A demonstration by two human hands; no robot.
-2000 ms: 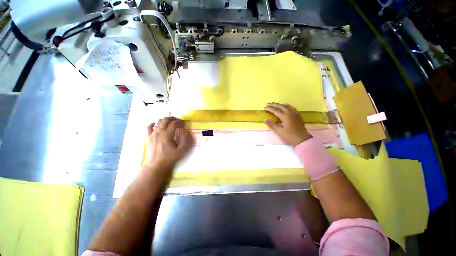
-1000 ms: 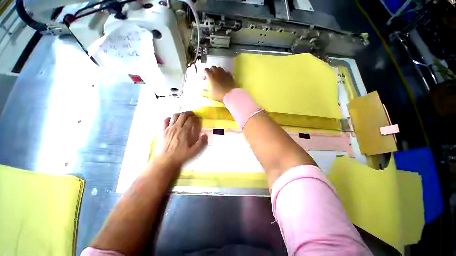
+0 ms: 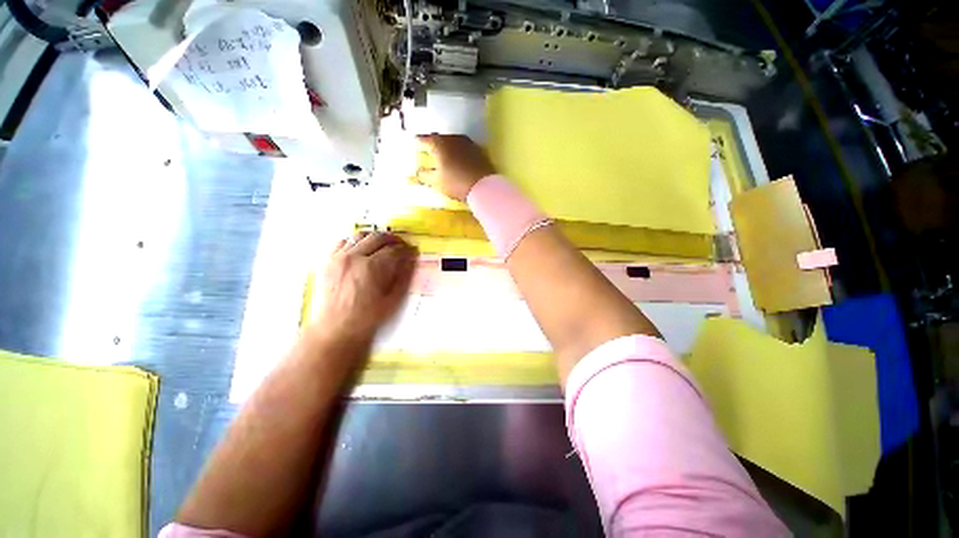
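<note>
A yellow cut panel [image 3: 605, 158] lies flat on the back part of the white template [image 3: 473, 321]. The long yellow clamp strip [image 3: 620, 240] lies along the panel's front edge. My left hand [image 3: 368, 275] rests on the strip's left end, fingers bent; whether it grips anything is not clear. My right hand [image 3: 452, 166] is at the panel's left side, near the machine head, its fingers partly washed out by glare. Two small black pads [image 3: 454, 265] sit on the template's pink band. The orange-yellow end flap [image 3: 780, 245] stands at the template's right end.
The white machine head [image 3: 284, 84] with a paper note is at the upper left. A metal rail [image 3: 589, 58] runs behind the template. A yellow stack [image 3: 74, 447] lies at the lower left. Loose yellow panels [image 3: 783, 405] lie over a blue crate [image 3: 878, 326] at the right.
My right hand moved left from the strip's right part to the panel's left side, uncovering the right black pad. My left hand stays at the strip's left end. The camera view shifted slightly.
</note>
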